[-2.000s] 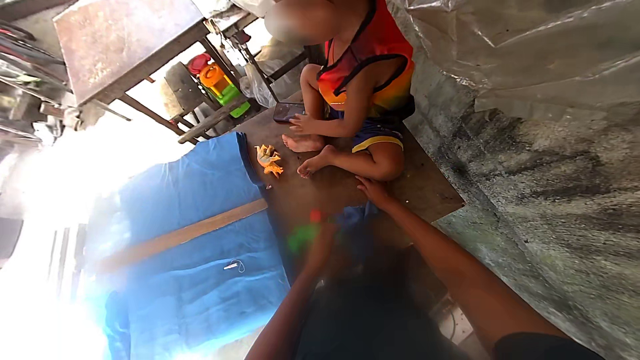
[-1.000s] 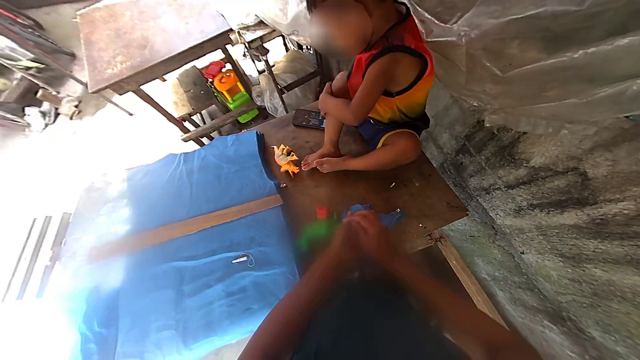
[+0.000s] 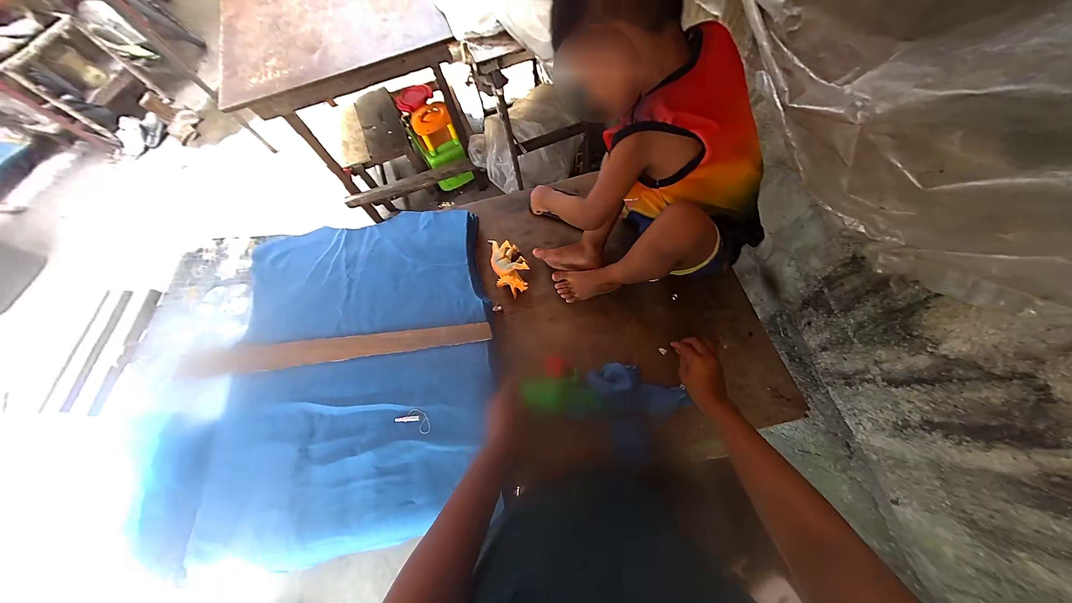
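My right hand is low over the brown table, fingers bent, just right of a crumpled blue cloth scrap; whether it grips anything is unclear. Blurred, my left hand is at the left beside a green thing with a red part; its fingers cannot be made out. Farther up the table lies an orange toy figure. To the left, blue fabric is spread out with a flat wooden strip across it and a small white object with a thread loop.
A person sits cross-legged on the table's far part, feet near the toy figure. A rough concrete wall with plastic sheeting runs along the right. Behind stand another table and a colourful plastic toy.
My hands, together near the blue scrap one second ago, are now apart, left hand leftward and right hand rightward. The seated person's arm has moved, and the phone seen beside them earlier is out of sight.
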